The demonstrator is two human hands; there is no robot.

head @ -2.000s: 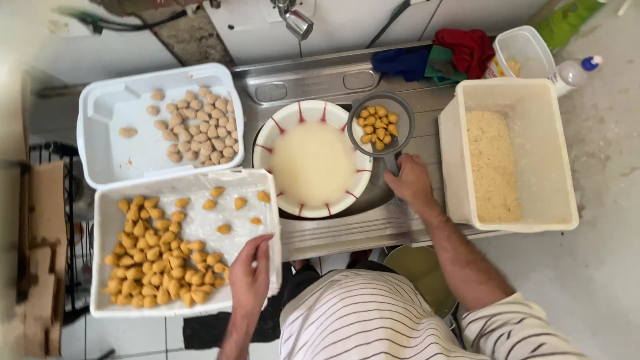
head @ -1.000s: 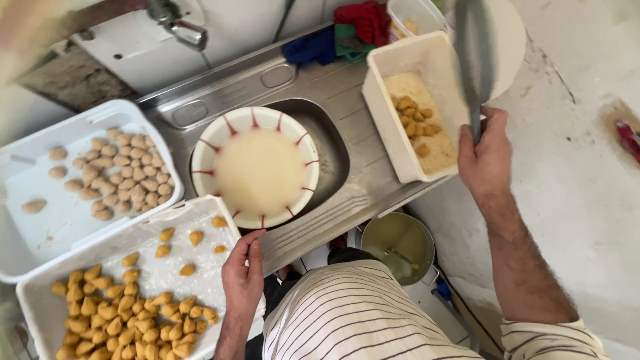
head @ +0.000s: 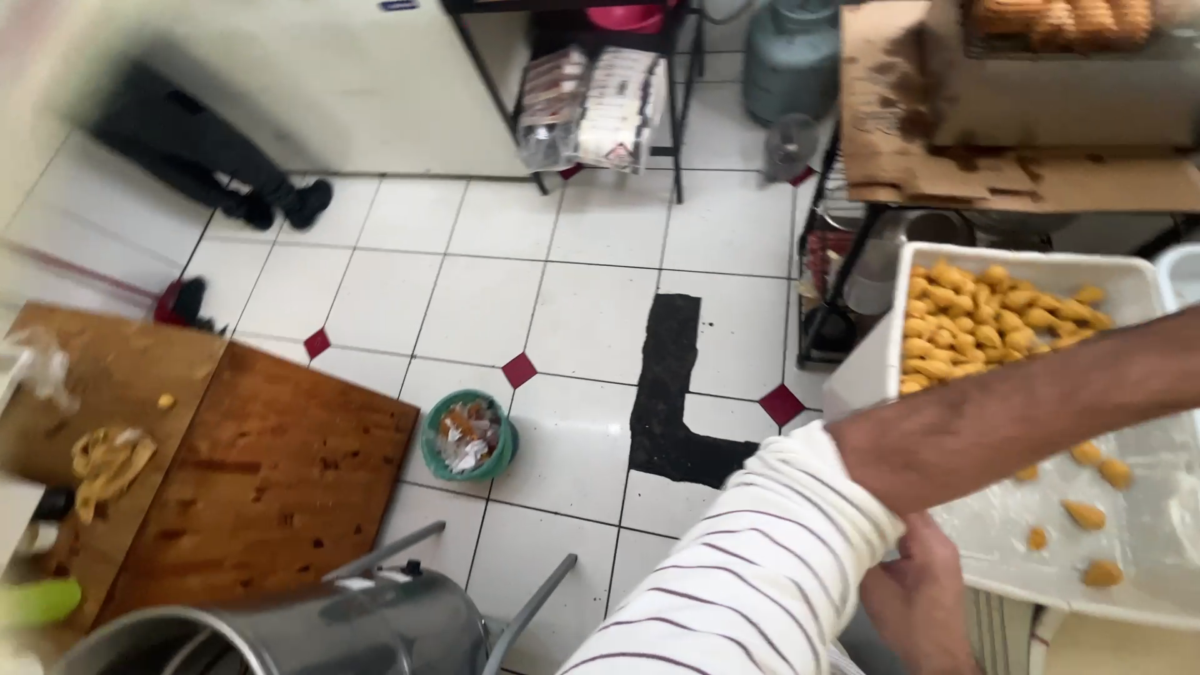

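Observation:
My left forearm, in a rolled striped sleeve, reaches across a white plastic tray (head: 1022, 253) to the right edge; the left hand is out of frame. Many teardrop-shaped orange-yellow dough pieces (head: 984, 323) are heaped at the tray's far end, and several lie scattered nearer. My right hand (head: 919, 595) shows low down beside the sleeve and tray, partly hidden, with its fingers unclear. Part of a pale bowl (head: 1116, 647) shows at the bottom right corner.
A large metal pot (head: 309, 619) stands at lower left by a wooden table (head: 253, 478). A green waste bin (head: 469, 436) is on the tiled floor. Behind are a person's legs (head: 206, 150), a rack (head: 680, 112), a gas cylinder (head: 792, 61) and cardboard (head: 1050, 183).
The view has swung far round to the floor. My left arm now crosses the dough tray. The strainer that my right hand held earlier no longer shows.

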